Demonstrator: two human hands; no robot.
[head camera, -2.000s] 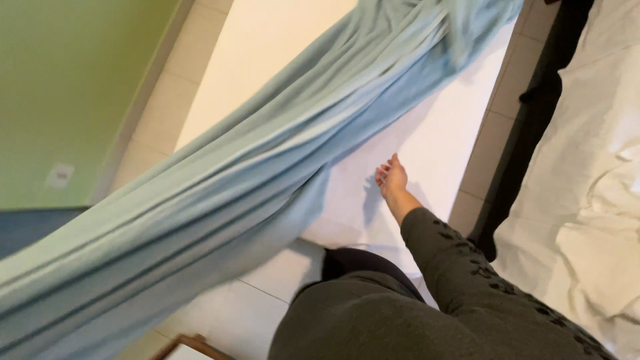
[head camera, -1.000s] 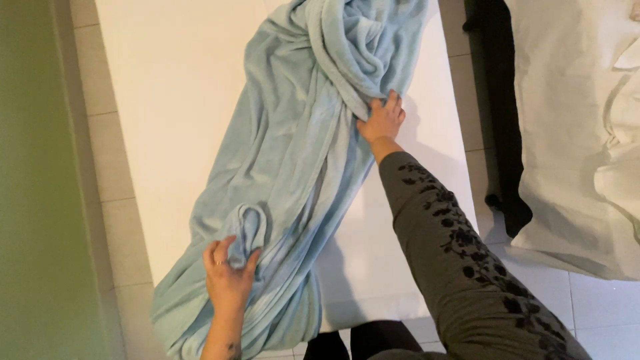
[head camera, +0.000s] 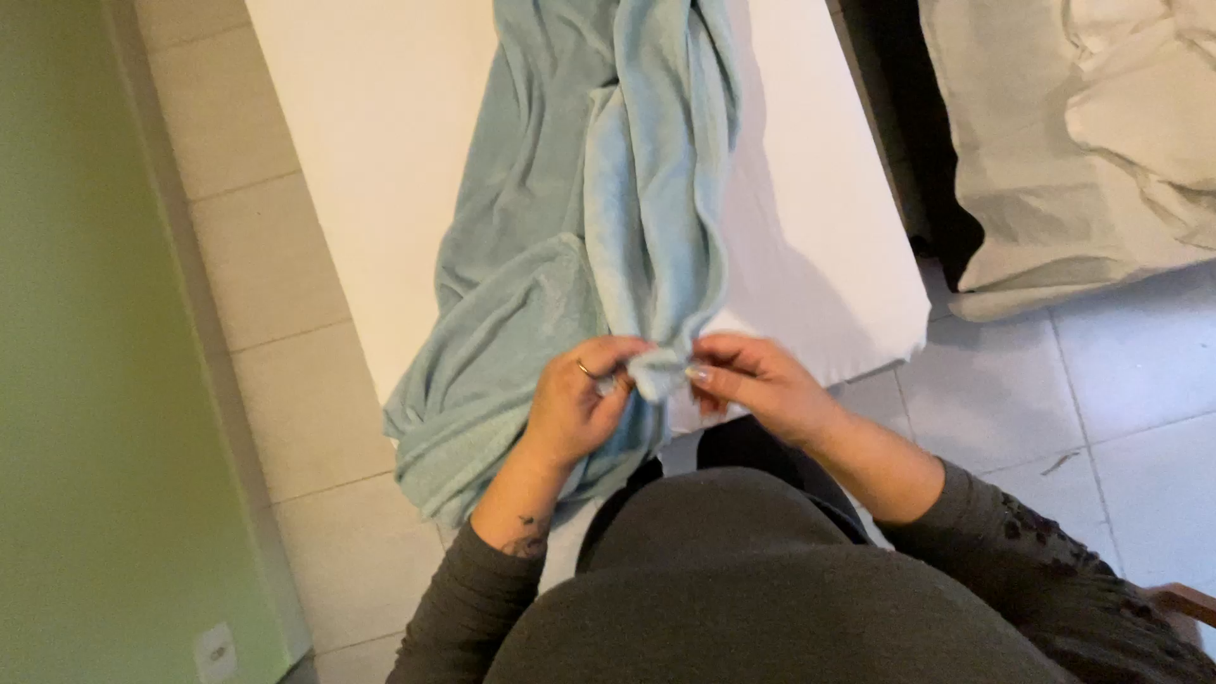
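A light blue plush blanket (head camera: 532, 171) lies bunched lengthwise over a bed with a white fitted sheet (head camera: 817, 190). Its near end hangs over the bed's near edge. My left hand (head camera: 581, 394), with a ring on one finger, pinches a gathered edge of the blanket. Just to the right, my right hand (head camera: 760, 385) grips the same edge between thumb and fingers. The two hands are close together, with a small fold of cloth between them. The far end of the blanket is out of view.
At the left stands a green wall (head camera: 95, 332) with a power outlet (head camera: 217, 654) low on it. A second bed with rumpled off-white bedding (head camera: 1007, 142) is at the upper right, past a dark gap. Pale floor tiles (head camera: 997, 408) surround the bed. A wooden edge (head camera: 1183, 600) shows at the lower right.
My right hand has left the upper part of the blanket and come down beside my left hand. Both now hold its edge near my body. The blanket, stretched diagonally earlier, lies more lengthwise.
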